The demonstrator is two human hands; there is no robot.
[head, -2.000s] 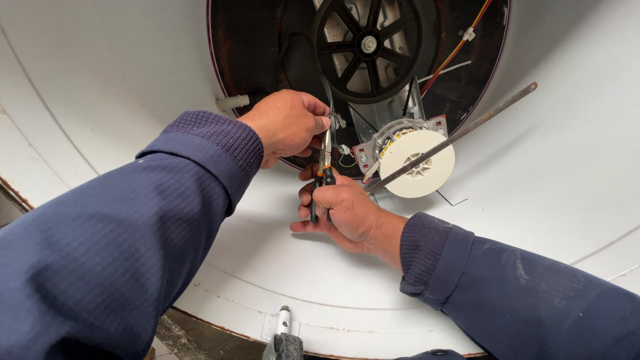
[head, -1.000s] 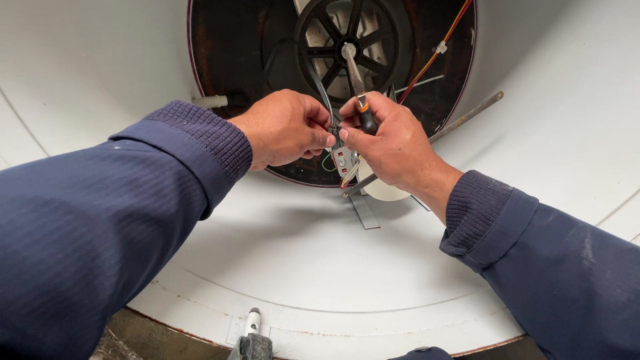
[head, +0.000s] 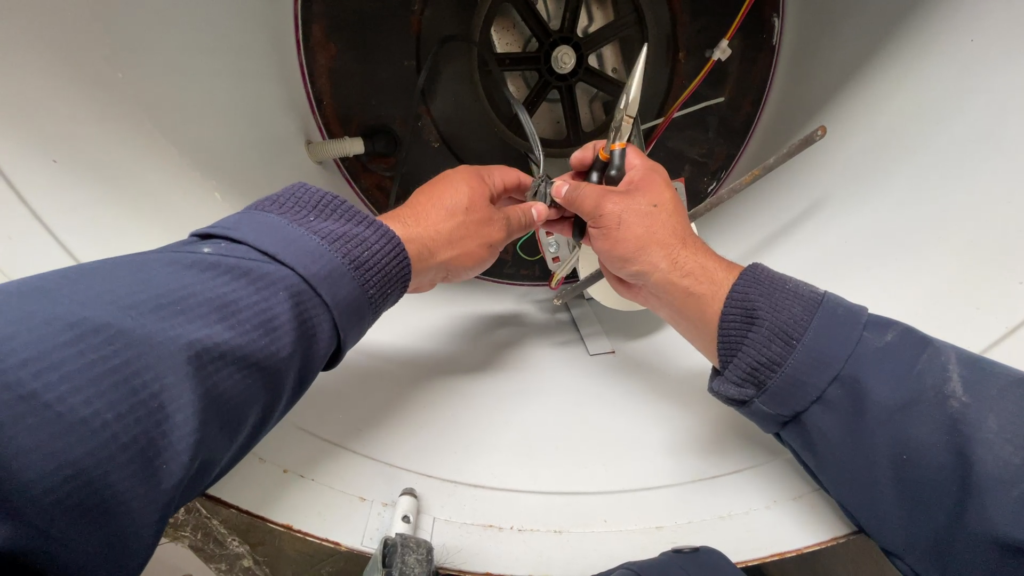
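Near the middle of the head view, my left hand (head: 468,220) pinches a dark bundle on a black cable (head: 528,132) between thumb and fingertips. Fingers of my right hand (head: 640,216) touch the same dark bundle (head: 541,190) from the other side. Needle-nose pliers (head: 626,112) with black and orange handles also rest in my right hand, tips pointing up. Behind the hands is a black spoked pulley (head: 564,58) with a central bolt. A perforated metal bracket (head: 554,246) and a round off-white part (head: 612,288), largely hidden, sit below my hands.
A rusty metal rod (head: 760,172) slants behind my right hand. Red and yellow wires (head: 700,76) run at upper right. A ribbed hose end (head: 336,149) sticks out on the left. The curved white metal wall (head: 512,416) surrounds everything, with a fitting (head: 406,512) at its lower rim.
Two seconds ago the pliers' jaws were near my left fingertips; now they point up, away from the cable. My right hand has moved up, its fingers now at the dark bundle.
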